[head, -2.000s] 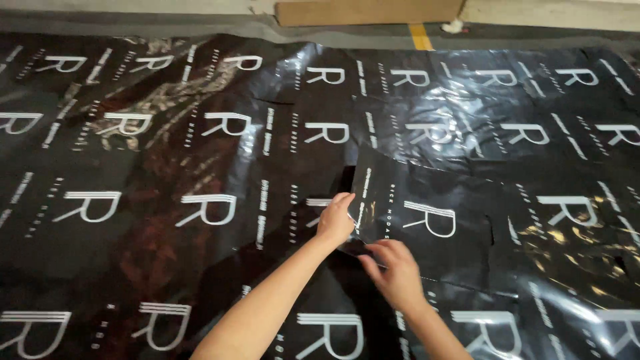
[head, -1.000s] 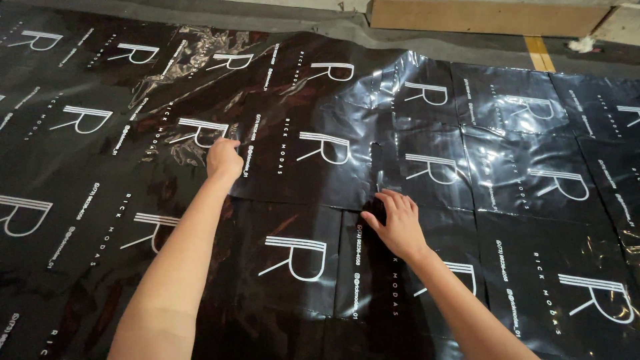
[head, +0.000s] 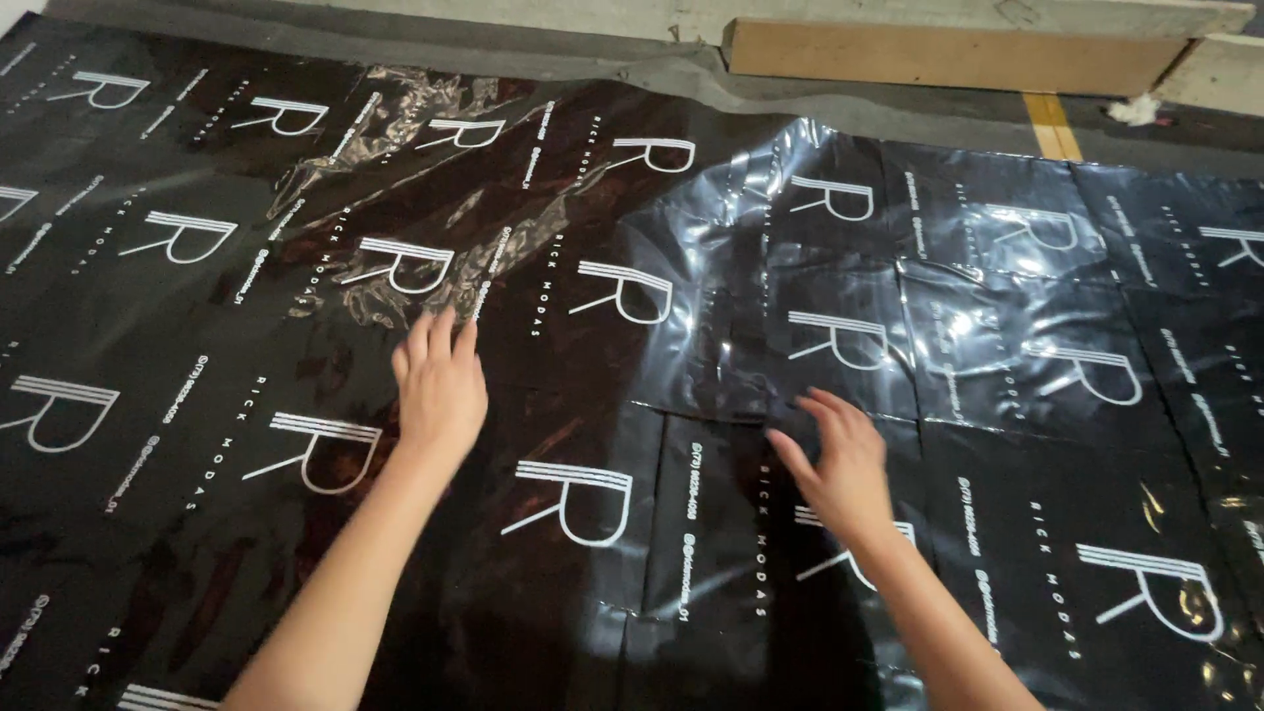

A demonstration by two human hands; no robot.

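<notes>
Glossy black plastic sheeting (head: 553,415), printed with a repeated white letter R and small writing, spreads under both my hands. My left hand (head: 441,385) is over the sheeting left of centre, palm down, fingers apart and pointing away from me, with nothing held. Right of centre is my right hand (head: 839,459), thumb and fingers spread, also holding nothing. Whether either hand touches the plastic cannot be told. Seams or edges of separate pieces show in the sheeting near my right hand. Wrinkled, shiny plastic lies just beyond my left fingertips.
Past the far edge of the sheeting runs a grey surface with a yellow stripe (head: 1053,126). A brown board (head: 948,57) stands along a pale ledge at the back. A small white scrap (head: 1134,111) lies near the board's right end.
Two seconds ago both hands were together at a loose black piece, which the left fingers held up. The hands have since moved apart, and that piece is no longer held. The view has shifted.
</notes>
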